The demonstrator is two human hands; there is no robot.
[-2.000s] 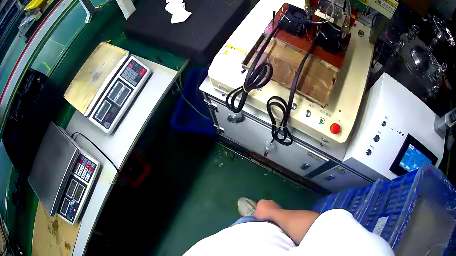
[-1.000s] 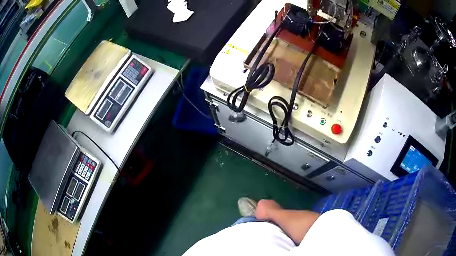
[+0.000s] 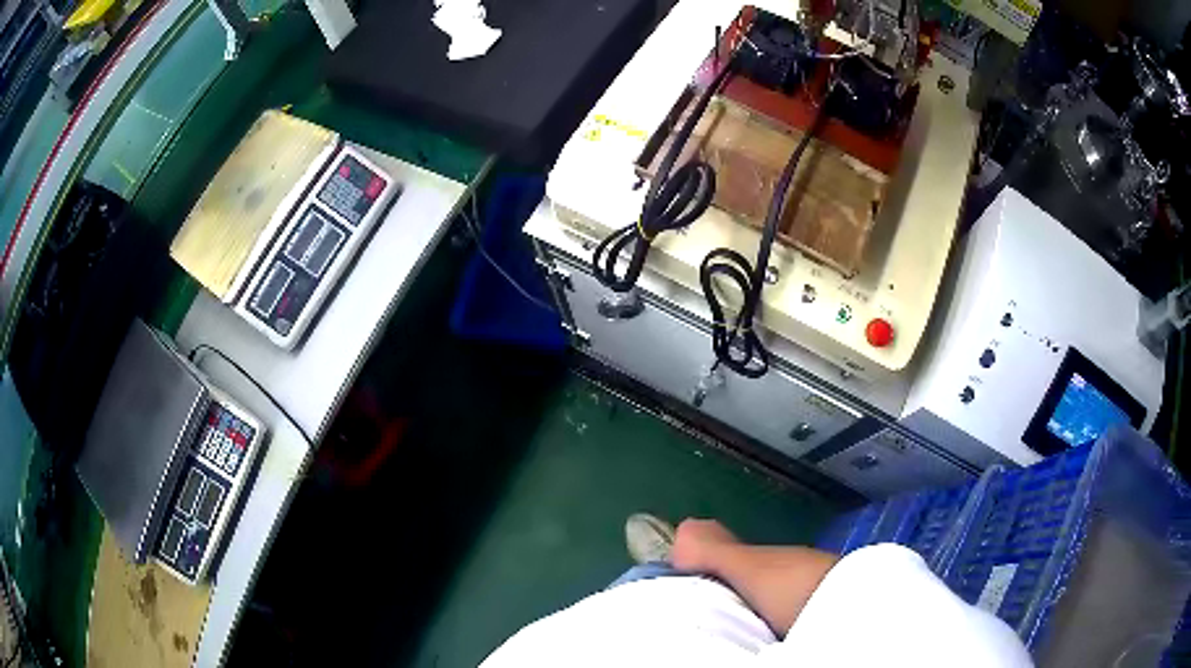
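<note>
Two black blower fan units, the left one (image 3: pixel 771 52) and the right one (image 3: pixel 867 99), sit on the reddish-brown fixture plate (image 3: pixel 747 102) of the cream bench-top machine (image 3: pixel 607 170). Their black power cords, the left (image 3: pixel 674 198) and the right (image 3: pixel 734 313), run over the wooden board (image 3: pixel 823 209) and hang in tied loops at the machine's front edge. My right arm (image 3: pixel 771 581) is bare below a white sleeve, low in the picture; its rounded reddish end shows no clear fingers, so hand or elbow is uncertain. My left hand is not in view.
Two counting scales stand on the left bench, one with a tan board (image 3: pixel 255 202), one with a steel pan (image 3: pixel 131 437). Cardboard (image 3: pixel 144 607) lies beside them. A black pad (image 3: pixel 483 78) bears white tissue (image 3: pixel 466 29). A white control box (image 3: pixel 1032 326) and blue crate (image 3: pixel 1045 548) are right.
The view has shifted very slightly. The fan units, cords and my arm hold nearly the same places.
</note>
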